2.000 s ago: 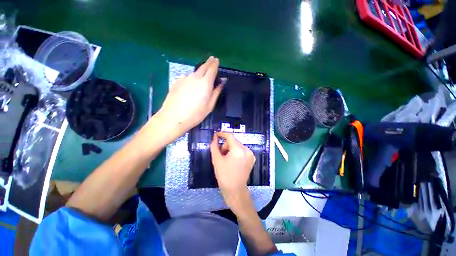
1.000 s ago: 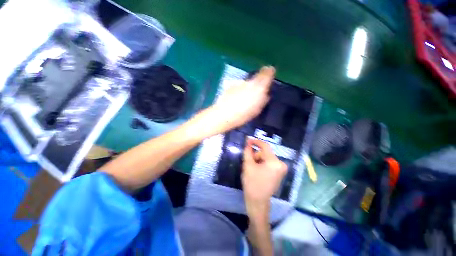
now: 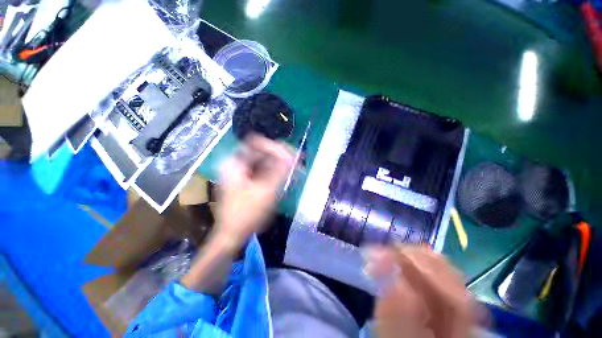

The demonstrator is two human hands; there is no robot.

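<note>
The black housing [image 3: 402,158] lies on the silvery sheet [image 3: 310,218], with silver-white brackets [image 3: 394,177] at its centre and ribbed channels below them. My left hand [image 3: 254,171] is blurred, left of the housing and just below the black tub [image 3: 264,117]; its fingers are curled and I cannot tell if it holds anything. My right hand [image 3: 422,290] is blurred in front of the housing's near edge and hides part of it; whether it holds something cannot be told.
Left are bagged parts [image 3: 173,112] on white-bordered sheets, a clear tub [image 3: 244,66], a thin metal rod [image 3: 298,155] and a brown carton [image 3: 145,237]. Right are two mesh-looking dishes [image 3: 490,193], a cream strip [image 3: 459,228], a dark phone-like slab [image 3: 528,280] and an orange-backed tool [image 3: 582,241].
The view has swung left. Both hands have left the housing: my left hand moved left beside the black tub, my right hand back towards me. The housing now shows uncovered.
</note>
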